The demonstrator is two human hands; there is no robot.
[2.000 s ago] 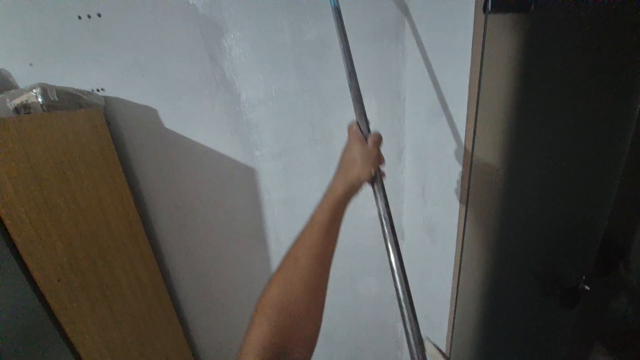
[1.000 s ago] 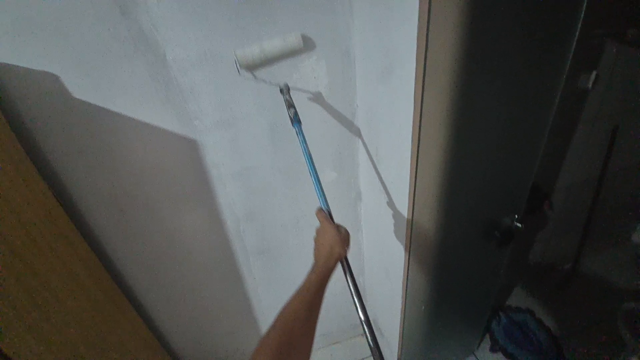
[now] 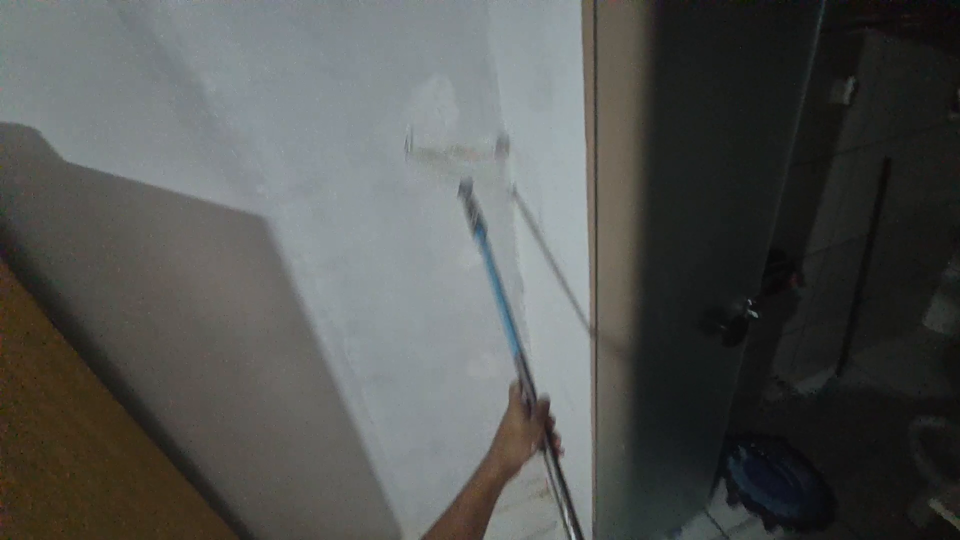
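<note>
My left hand (image 3: 529, 427) is closed around the metal part of a long extension pole (image 3: 499, 292), which has a blue upper section. The forearm reaches in from the bottom edge. At the pole's upper end a paint roller (image 3: 456, 154), blurred, lies level against the pale wall (image 3: 390, 285), close to the inner corner. A lighter patch shows on the wall just above the roller. The pole's lower end runs out at the bottom edge. My right hand is not in view.
A wooden panel (image 3: 67, 420) stands at the lower left and casts a shadow on the wall. To the right are a door frame (image 3: 619, 225) and a dark door with a metal handle (image 3: 750, 309). A blue basin-like object (image 3: 776, 480) sits on the floor beyond.
The roller came into view between the first two frames. Since then it has moved down and right along the wall, toward the corner. My left hand has stayed on the pole.
</note>
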